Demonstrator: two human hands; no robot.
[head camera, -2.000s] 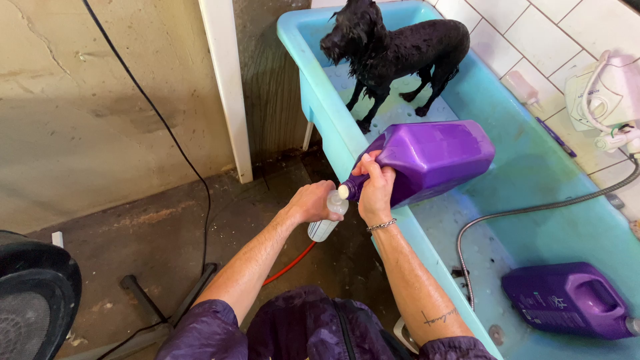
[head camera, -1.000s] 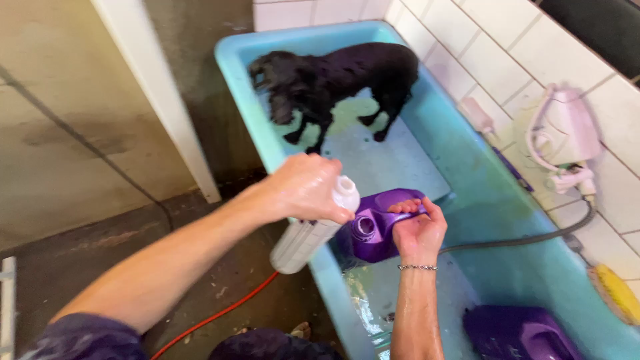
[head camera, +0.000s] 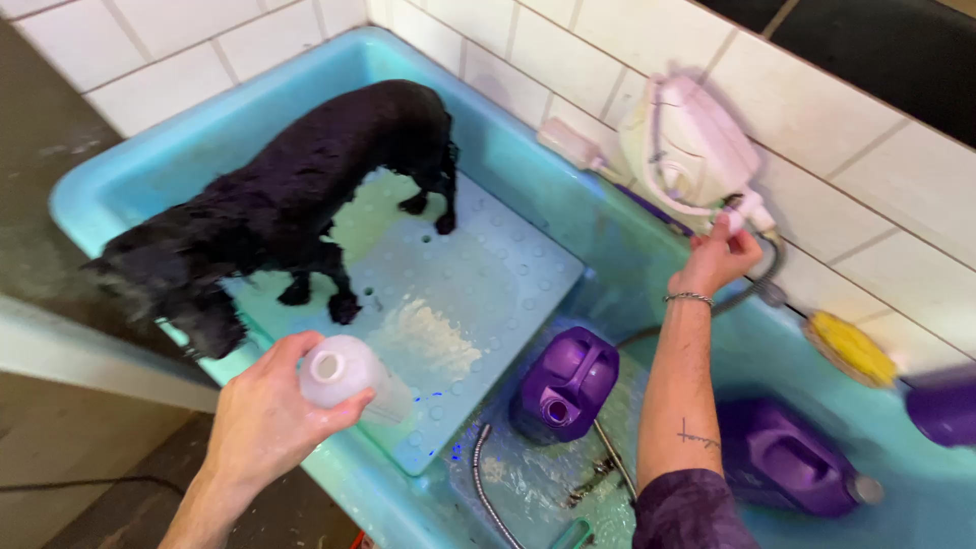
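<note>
My left hand (head camera: 267, 408) is closed around an uncapped translucent plastic bottle (head camera: 354, 377), above the tub's near edge. My right hand (head camera: 720, 255) has its fingers on a white tap knob (head camera: 728, 217) at the wall fitting by the hose. A wet black dog (head camera: 305, 168) stands on the raised blue platform (head camera: 488, 282), head lowered over the tub's edge. An open purple plastic jug (head camera: 568, 381) stands upright below the platform. Another purple jug (head camera: 793, 457), capped, lies at the right.
The blue tub (head camera: 221, 99) meets a white tiled wall (head camera: 816, 183). A white shower unit (head camera: 690, 141) hangs there. On the ledge are a pale bottle (head camera: 568, 143) and a yellow sponge (head camera: 850, 347). A metal hose (head camera: 484, 476) curls in the tub beside splashing water.
My right hand has let go of the purple jug, now standing in the tub, and moved to the wall fitting. The translucent bottle has stayed in my left hand. The view has shifted toward the wall.
</note>
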